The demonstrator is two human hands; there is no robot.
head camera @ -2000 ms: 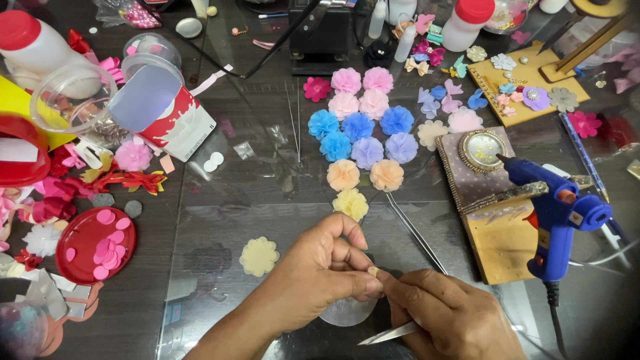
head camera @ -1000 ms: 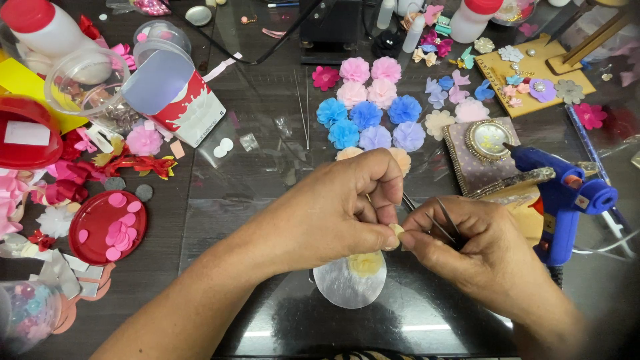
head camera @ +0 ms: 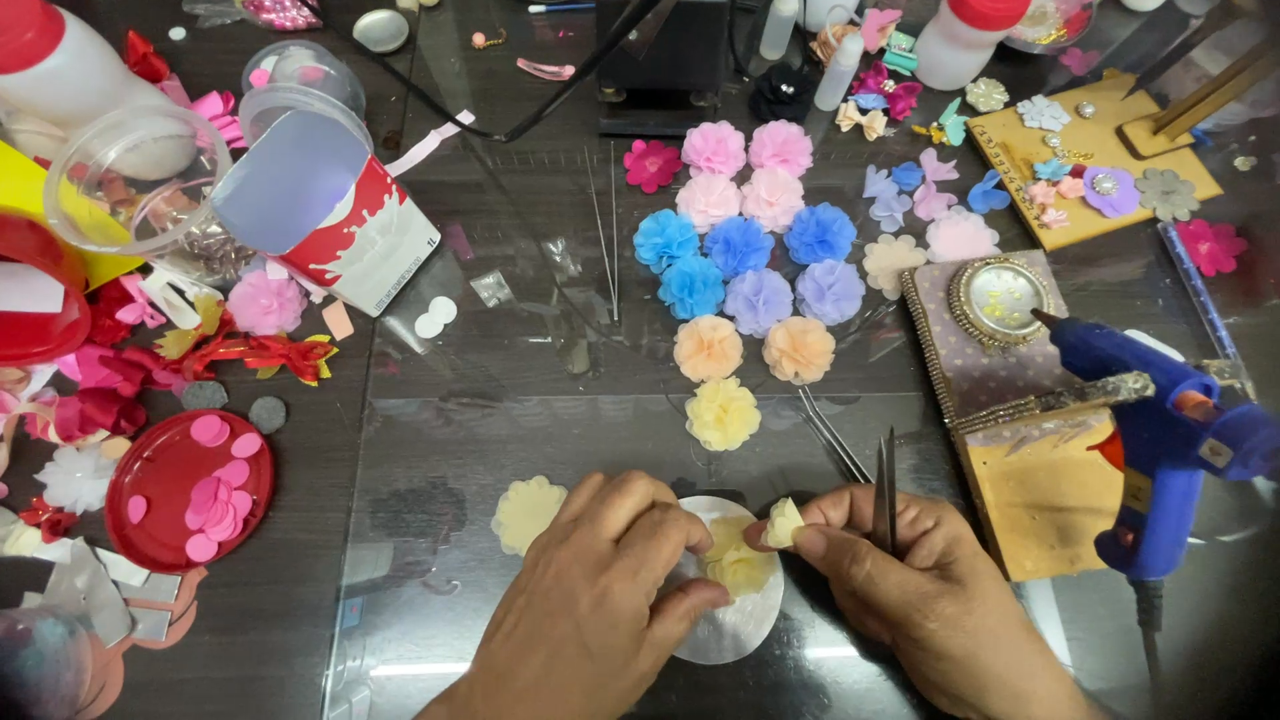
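My right hand (head camera: 890, 570) pinches a folded yellow fabric petal piece (head camera: 783, 523) between thumb and index finger. Scissors (head camera: 884, 490) are also held in that hand, blades pointing up. Yellow petal pieces (head camera: 742, 568) lie on a round white disc (head camera: 728, 625), with the fingertips of my left hand (head camera: 610, 590) at their left edge; whether it grips them I cannot tell. Left of that hand lies a flat scalloped yellow fabric piece (head camera: 527, 512). A finished yellow fabric flower (head camera: 722, 413) sits above the disc, below peach flowers (head camera: 708, 348) and blue ones (head camera: 738, 246).
A blue hot glue gun (head camera: 1165, 430) rests on a wooden stand (head camera: 1040, 490) at right. Metal tweezers (head camera: 835, 435) lie above my right hand. At left are a red dish (head camera: 190, 490) of pink discs, a cut carton (head camera: 340, 220) and ribbon pieces. A cable (head camera: 560, 90) crosses the top.
My hands have moved apart. The folded yellow piece stays in my right hand, while my left hand has come down to the disc. The scissors now point up.
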